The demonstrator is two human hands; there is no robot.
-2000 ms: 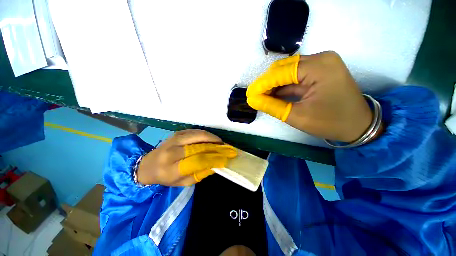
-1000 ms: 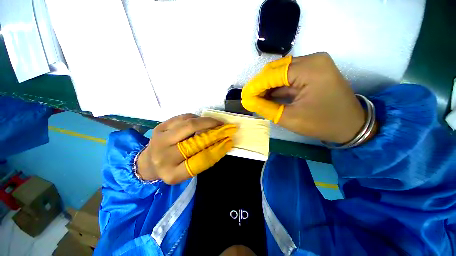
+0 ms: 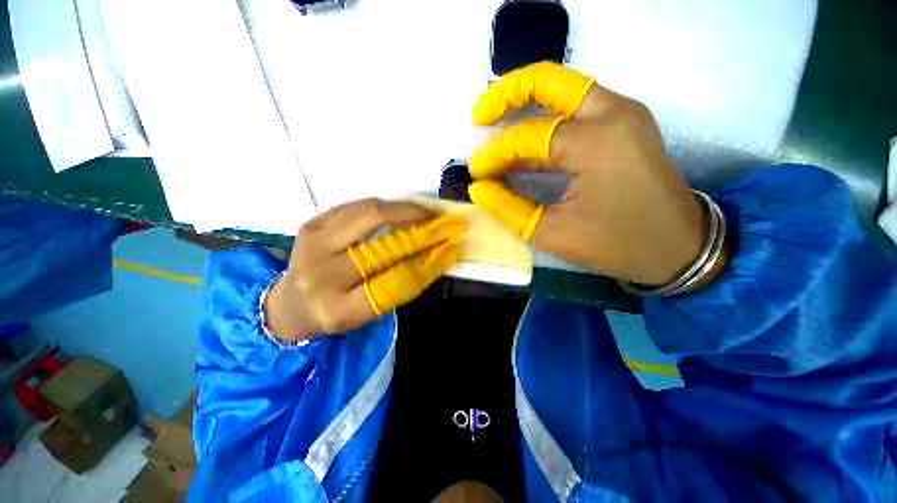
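Observation:
My left hand (image 3: 359, 263), with yellow finger cots, holds a cream pad (image 3: 497, 246) by its left part at the bench's front edge. A small black watch head (image 3: 454, 181) lies on the foam mat just behind the pad, mostly hidden by the pad and my right fingers. My right hand (image 3: 590, 177), also in yellow finger cots, is over the mat to the right, its thumb and two fingers curled and slightly apart near the watch head. I cannot tell whether anything thin is between them. A larger black watch head (image 3: 529, 37) lies behind my right hand.
The white foam mat (image 3: 393, 118) covers the green bench (image 3: 846, 128). Long white sheets (image 3: 197, 118) lie on the left. Part of a dark object (image 3: 320, 5) shows at the top edge. Cardboard boxes (image 3: 93, 413) stand on the floor at lower left.
The cream pad has risen from near my lap to the bench edge. My right fingers have spread from a closed pinch. The dark object at the top edge has come further into view.

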